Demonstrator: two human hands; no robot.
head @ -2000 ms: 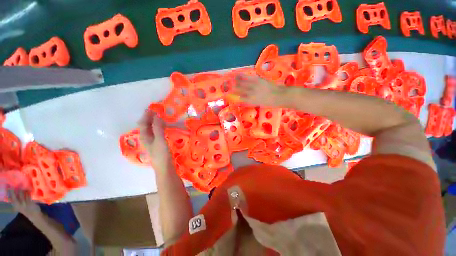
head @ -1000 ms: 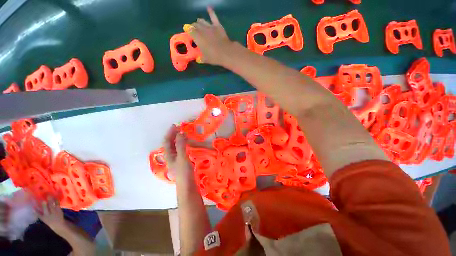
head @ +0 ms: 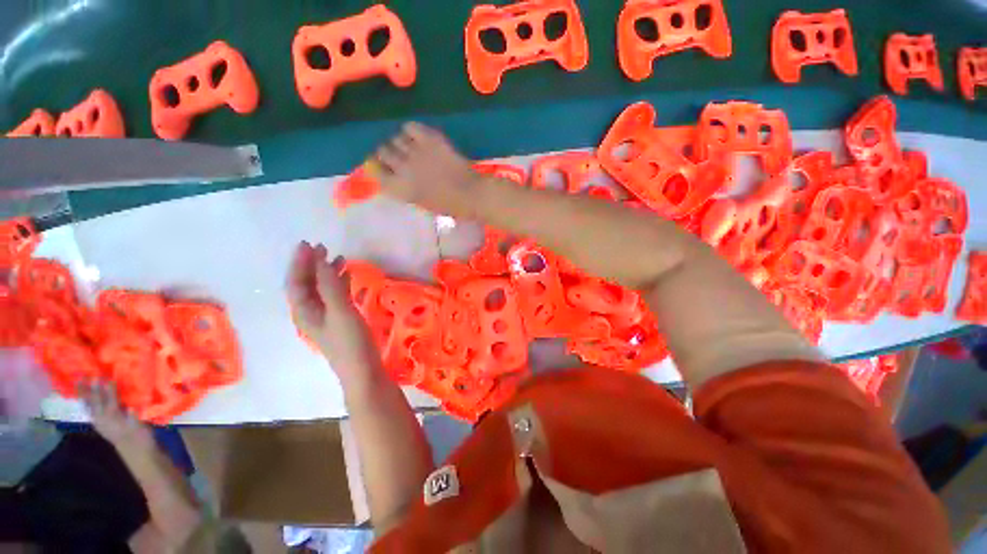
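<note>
A heap of orange-red controller shells (head: 476, 325) lies on the white side table in front of me. My right hand (head: 422, 171), with yellow on a fingertip, is over the table's far edge by the belt. It is closed on a shell (head: 357, 187); only the shell's left end shows, and the rest is hidden by the hand. My left hand (head: 320, 294) is at the heap's left edge, fingers up and partly spread, with no shell clearly held. A bit of orange shows behind its wrist.
Shells (head: 355, 54) lie in a spaced row on the green belt (head: 433, 108). A grey metal bar (head: 130, 162) juts in at left. Another person's hand (head: 119, 422) touches a second pile (head: 162, 352) at lower left. More shells (head: 844, 243) lie at right. A brown carton (head: 284, 471) is below.
My right hand has moved from over the belt back to the table edge, with a shell now at it. The loose upper-left shell of the heap has left its place. Belt shells have shifted.
</note>
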